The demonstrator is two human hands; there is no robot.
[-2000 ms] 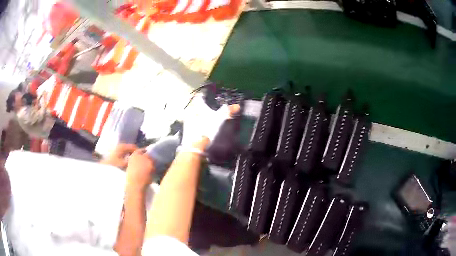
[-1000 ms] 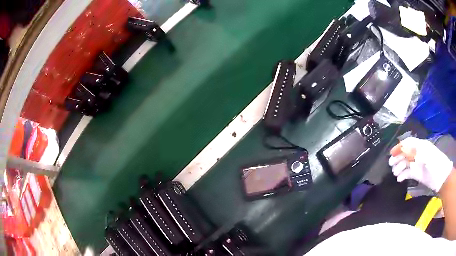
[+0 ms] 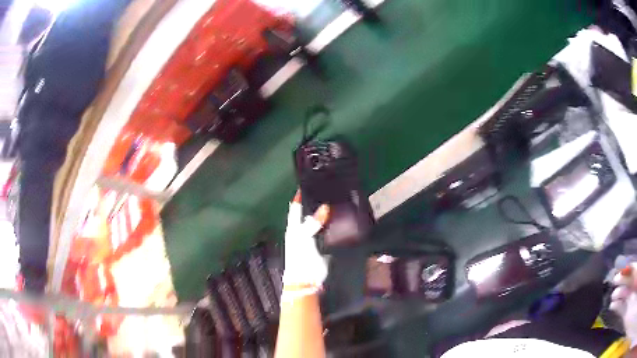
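Note:
My left hand [image 3: 304, 255], in a white glove with bare fingertips, holds a black screen unit [image 3: 332, 185] over the green belt. Its round control pad and a thin cord are at the top, its glossy screen at the lower end. My right hand [image 3: 624, 287], also gloved, is cut off by the right edge and blurred; I cannot tell what its fingers do. Two screen units lie face up near me, one with a brownish screen [image 3: 412, 274] and one with a bright screen [image 3: 513, 266].
Long black units [image 3: 241, 297] stand in a row at lower left. Another screen unit [image 3: 576, 185] lies on papers and clear film at right. A pale rail [image 3: 426, 171] divides the green belt [image 3: 419, 84]. More black units [image 3: 234, 112] lie on the far side beside red material.
My left hand has come into view from below with a unit in it. The view has shifted, and my right hand now sits at the right edge.

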